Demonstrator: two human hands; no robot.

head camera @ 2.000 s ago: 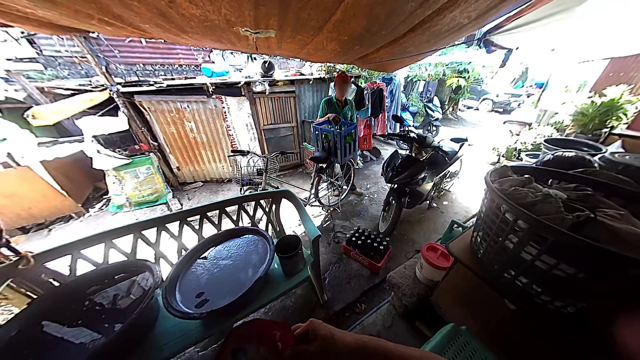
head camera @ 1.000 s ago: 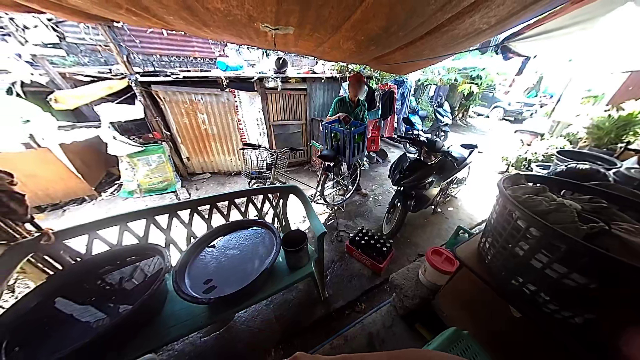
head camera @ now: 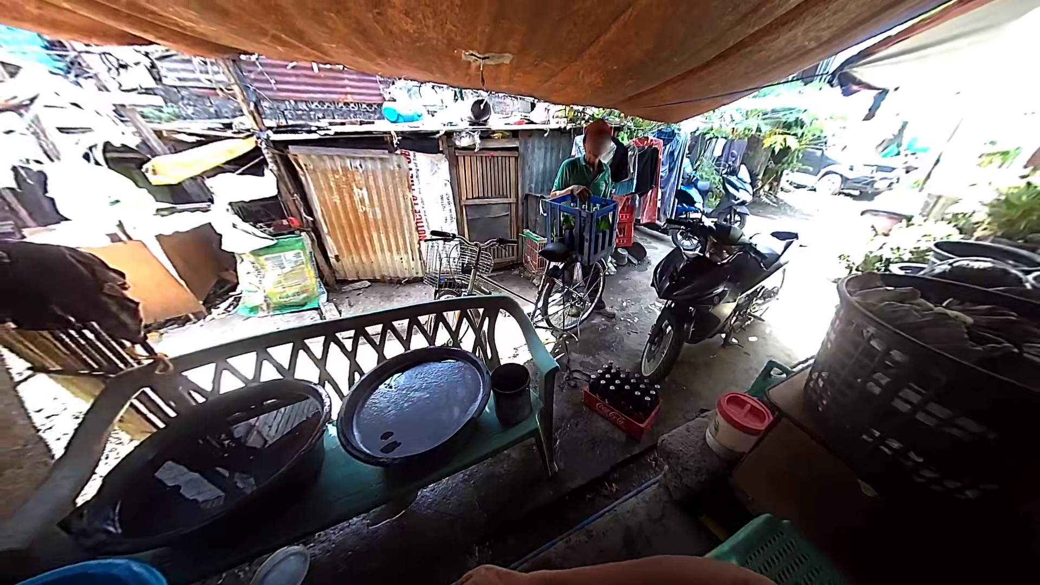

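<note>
Only the edge of my right hand [head camera: 489, 575] shows at the bottom of the head view, with the forearm running right beside a green plastic basket [head camera: 776, 554]. Its fingers are cut off, so what it holds, if anything, is hidden. My left hand is out of view. In front, a green plastic bench [head camera: 390, 487] bears a large dark basin of water [head camera: 268, 471], a round dark tub or tray with a wet surface [head camera: 418, 404] and a dark cylindrical container [head camera: 511, 390]. Part of a blue basin [head camera: 101, 571] and a pale round object [head camera: 282, 565] appear at the lower left.
A red crate of bottles [head camera: 621, 406] stands on the ground beyond the bench. Behind it, a person [head camera: 587, 171] handles a blue crate [head camera: 578, 227] on a bicycle [head camera: 569, 292]. Right are a motorcycle [head camera: 715, 276], a red-lidded bucket [head camera: 735, 426] and a large black basket [head camera: 902, 390].
Two seconds ago my right hand was further into view beside a dark red object; now both the object and most of the hand are out of view.
</note>
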